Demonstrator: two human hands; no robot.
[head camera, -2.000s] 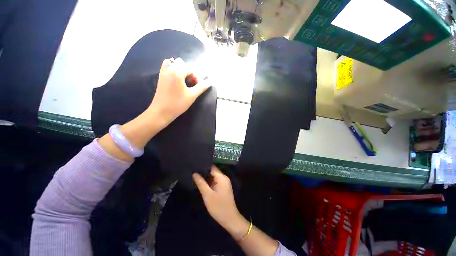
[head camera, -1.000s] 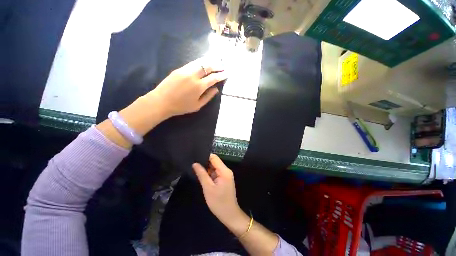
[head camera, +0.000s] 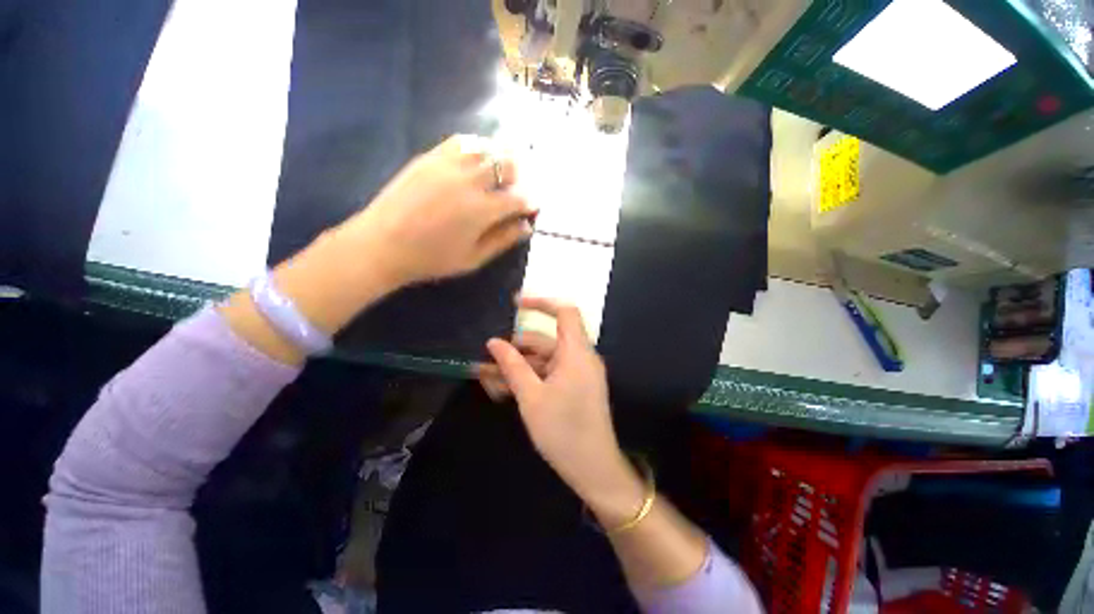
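Note:
A dark garment panel (head camera: 366, 114) lies on the white table left of the needle, its right side under the lit presser foot area. My left hand (head camera: 450, 214) lies palm down on the panel, fingers towards the needle, close to the panel's right edge. My right hand (head camera: 558, 378) is at the panel's near right corner by the table's front edge, thumb and fingers curled together; whether cloth is between them cannot be told. The sewing machine head (head camera: 576, 54) is above; glare hides the needle. A stack of small dark cut pieces (head camera: 690, 216) lies to the right.
Blue and yellow-green snips (head camera: 872, 326) and a small dark tray (head camera: 1020, 321) lie at the right. The green control panel (head camera: 828, 74) overhangs the right side. A red plastic basket (head camera: 828, 504) stands below the table. More dark cloth (head camera: 60, 132) is at the far left.
The panel has moved away from me, under the machine head; its curved top edge is out of view. My right hand has moved up and right to the table edge. My left hand stays near the needle.

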